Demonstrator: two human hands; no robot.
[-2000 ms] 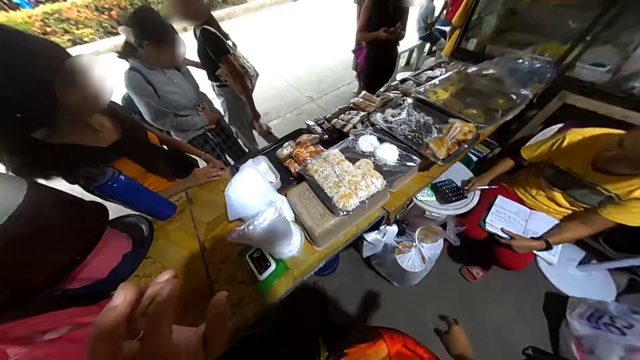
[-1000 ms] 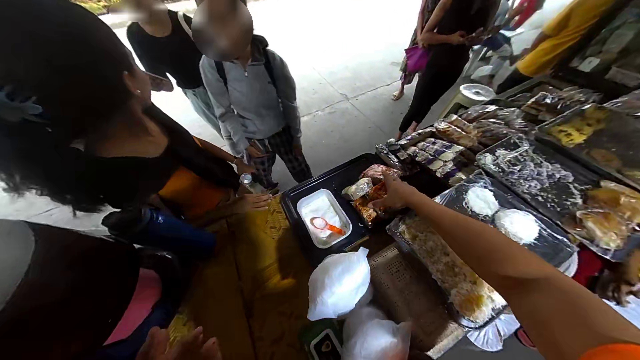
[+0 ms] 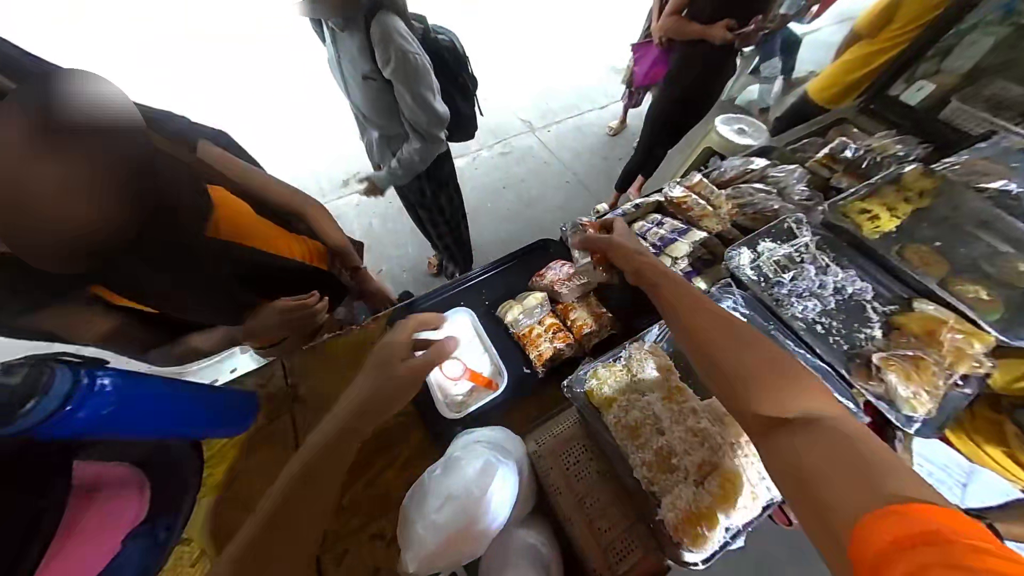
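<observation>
My right hand reaches across the stall and its fingers are closed on a plastic-wrapped snack pack above the far side of a black tray. Other wrapped snack packs lie in that tray. My left hand is at the near left edge of a white container; its thumb and fingers are apart, and whether it touches the rim is unclear. An orange-handled scoop rests inside the container.
Close to me are white plastic bags, a woven plastic basket and a film-lined tray of grated-topped cakes. More food trays extend right. A blue bottle stands out at left. People stand beyond the table and at its left side.
My left hand has come up from the lower edge to the white container. My right hand has lifted a pack from the tray's snacks. The person in grey has turned sideways.
</observation>
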